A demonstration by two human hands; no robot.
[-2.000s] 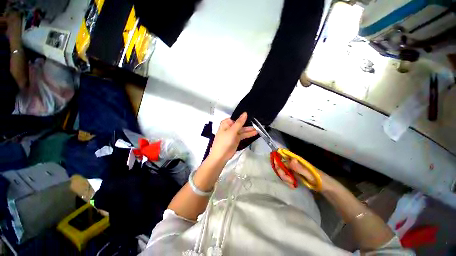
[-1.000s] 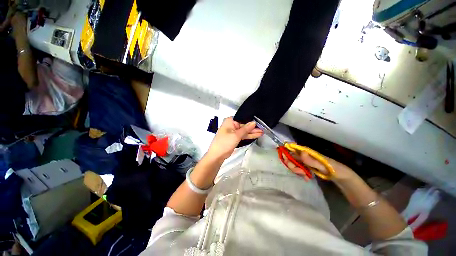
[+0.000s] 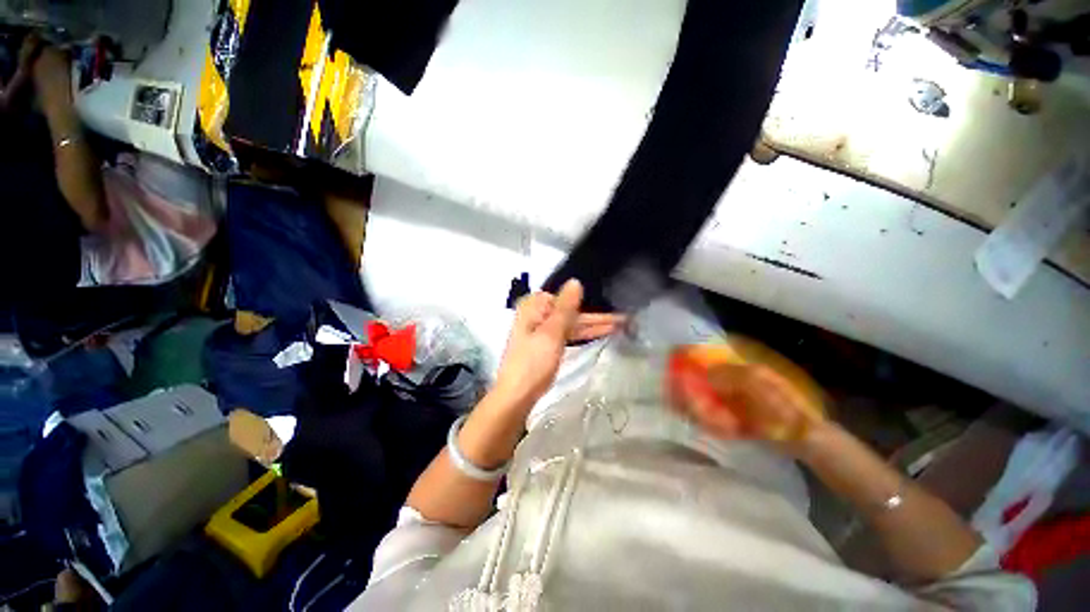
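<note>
A long black fabric band (image 3: 705, 132) runs from the top of the view down over the white table to the wearer's lap. My left hand (image 3: 544, 341) pinches its near end between thumb and fingers. My right hand (image 3: 765, 404) holds the fabric scissors (image 3: 705, 380) by their red and yellow-orange handle loops. The scissors are motion-blurred; their blades are smeared near the band's end and their opening cannot be told.
The sewing machine (image 3: 956, 26) is at the upper right, with a white paper slip (image 3: 1034, 227) on its bed. A black fabric pile (image 3: 389, 36) and striped box (image 3: 269, 84) lie upper left. Another person's arm (image 3: 72, 155) shows far left.
The scissors have gone from sharp to blurred, moving with my right hand slightly right. My left hand still pinches the band. The view has shifted a little, and the dark snips have left it.
</note>
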